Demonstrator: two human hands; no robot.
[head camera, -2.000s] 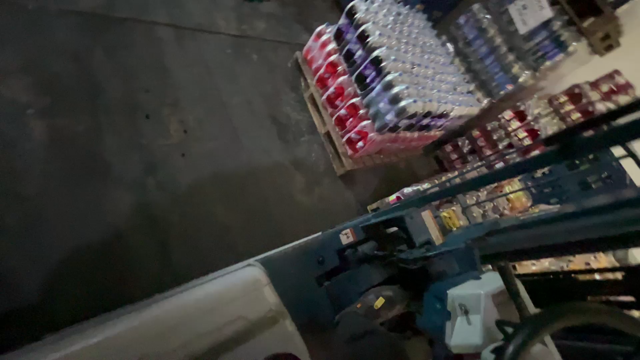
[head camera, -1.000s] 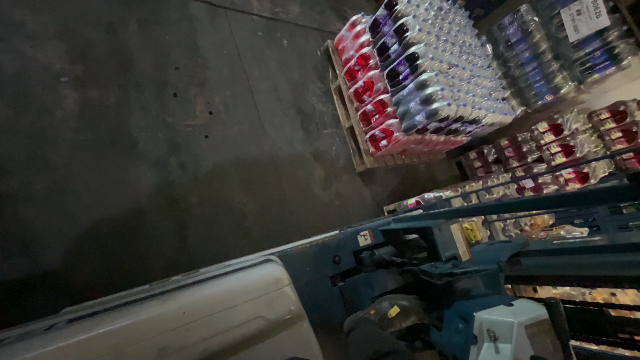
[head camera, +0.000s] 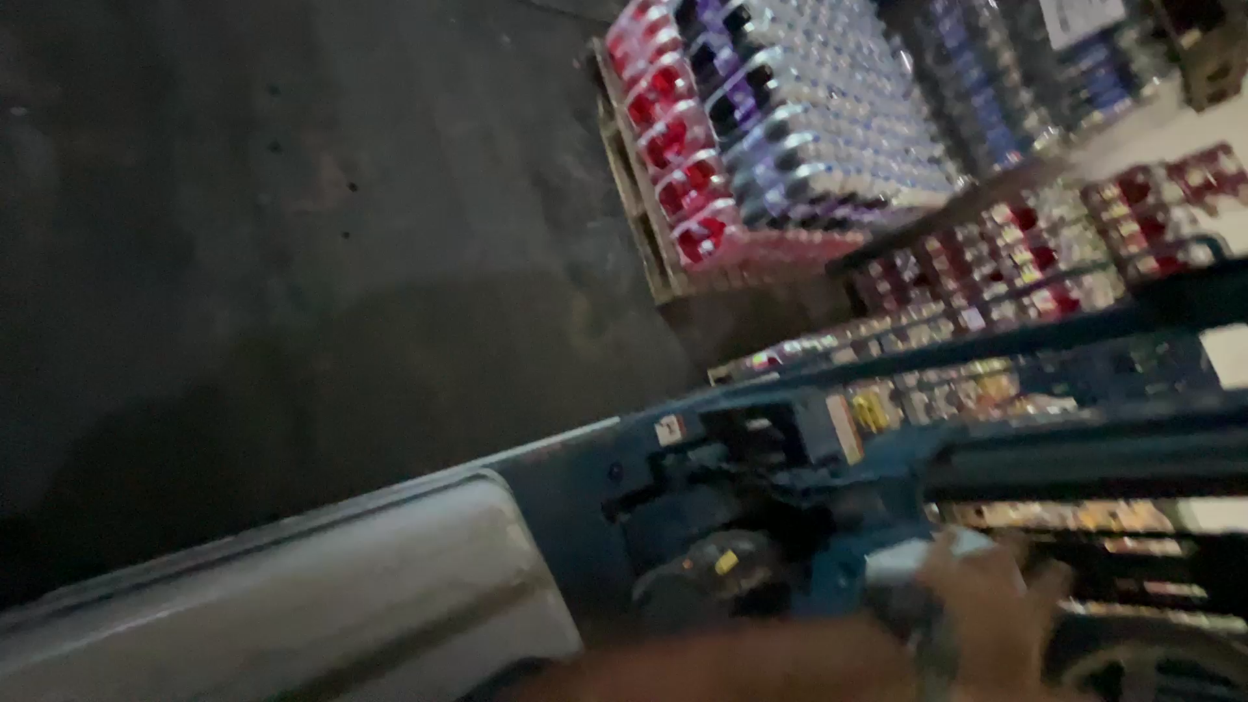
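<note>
One bare hand, apparently my left hand (head camera: 994, 595), shows blurred at the lower right, its forearm crossing the bottom edge. It is over or beside a light grey housing (head camera: 897, 558) on the blue body of an industrial truck, probably a forklift. Its fingers look spread, but blur hides whether they touch or hold anything. Just right of and below the hand is part of a black steering wheel (head camera: 1150, 648). A dark rounded part (head camera: 717, 575) with a yellow mark lies left of it. My right hand is not in view.
The view is tilted. A wooden pallet (head camera: 634, 195) bears shrink-wrapped bottles (head camera: 829, 117), with more packed drinks (head camera: 1033, 244) beyond. Dark floor (head camera: 292, 244) lies beside the truck. A pale cover (head camera: 292, 595) fills the lower left, and dark blue bars (head camera: 1072, 458) cross the right.
A hand and forearm have come into view at the bottom right, over the grey housing. The steering wheel, absent one second ago, shows again.
</note>
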